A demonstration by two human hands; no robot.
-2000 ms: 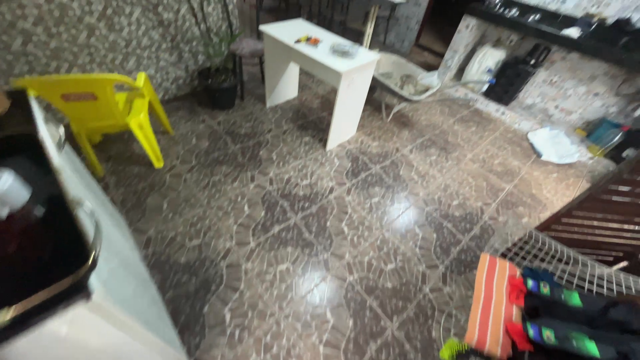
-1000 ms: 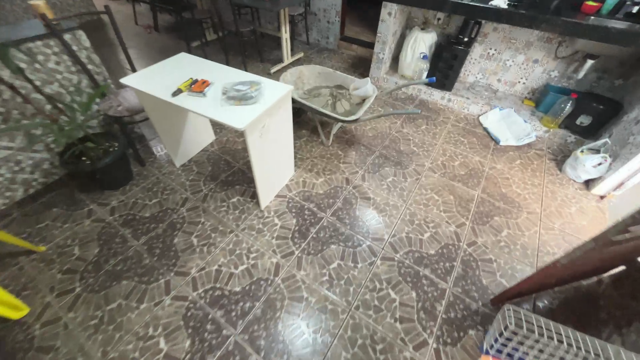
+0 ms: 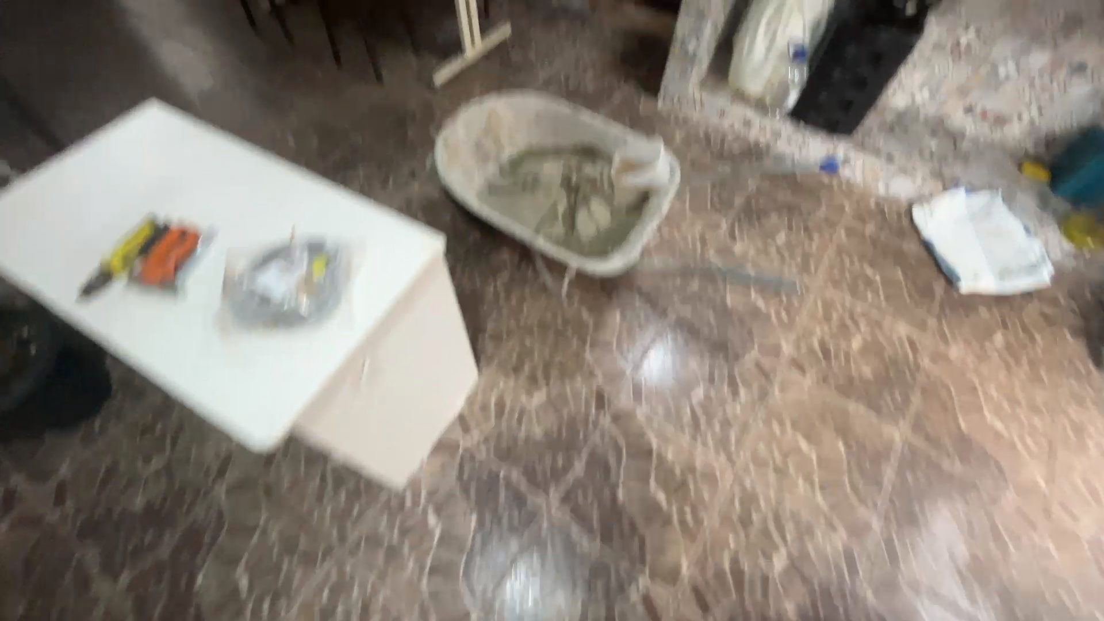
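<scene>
Neither my left hand nor my right hand shows in the head view. At the left stands a white table (image 3: 198,345). On its top lie a yellow-and-black hand tool (image 3: 121,254) and, touching or close beside it, an orange tool or packet (image 3: 171,254). To their right rests a grey coil (image 3: 289,280) in clear plastic. Behind the table's right end is a wheelbarrow (image 3: 470,164) holding wet grey mortar or cement (image 3: 582,194), with a whitish object (image 3: 640,166) at its right rim. The picture is blurred.
A white-and-blue sheet or sack (image 3: 983,241) lies on the tiled floor at right. A white bag (image 3: 772,52) and a black object (image 3: 858,69) stand by the tiled wall. A dark pot (image 3: 60,379) is left of the table; a wooden stand's foot (image 3: 473,53) is behind.
The view has moved closer to the table and wheelbarrow. The yellow chair, the striped cloth and the white wire basket seen earlier are out of view.
</scene>
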